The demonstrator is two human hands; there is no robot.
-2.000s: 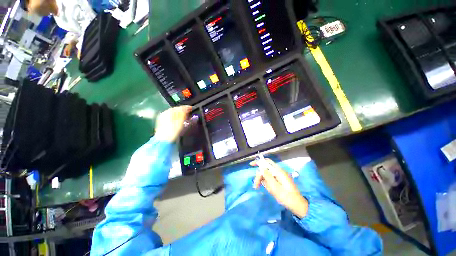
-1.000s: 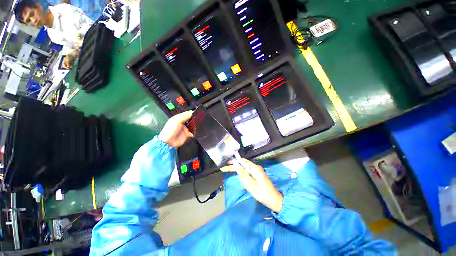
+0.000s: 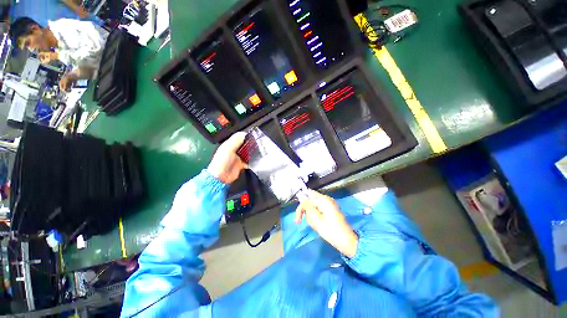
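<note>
My left hand [image 3: 229, 158] holds a smartphone [image 3: 268, 163] by its upper left edge, tilted above the near foam tray [image 3: 398, 148]. Its screen shows red text and a bright glare. My right hand [image 3: 324, 217] grips a small white connector plug [image 3: 303, 191] at the phone's lower end; whether it is inserted I cannot tell. The near tray's leftmost phone [image 3: 238, 202] shows green and red buttons, with a dark cable [image 3: 253, 242] at its lower end. Two more phones lie to the right. The far tray [image 3: 163, 79] holds phones with coloured text lines.
Black stacked trays [image 3: 74, 180] stand at the left, with another pile [image 3: 115, 71] behind. A person [image 3: 78, 40] sits at upper left. A labelled device [image 3: 400, 22] lies beside yellow tape [image 3: 410, 99]. Another phone tray [image 3: 528, 93] is at upper right, above a blue surface [image 3: 528, 168].
My left hand has lifted a phone from the near tray's second slot. My right hand has brought the white plug up to the phone's lower end. The view has shifted slightly.
</note>
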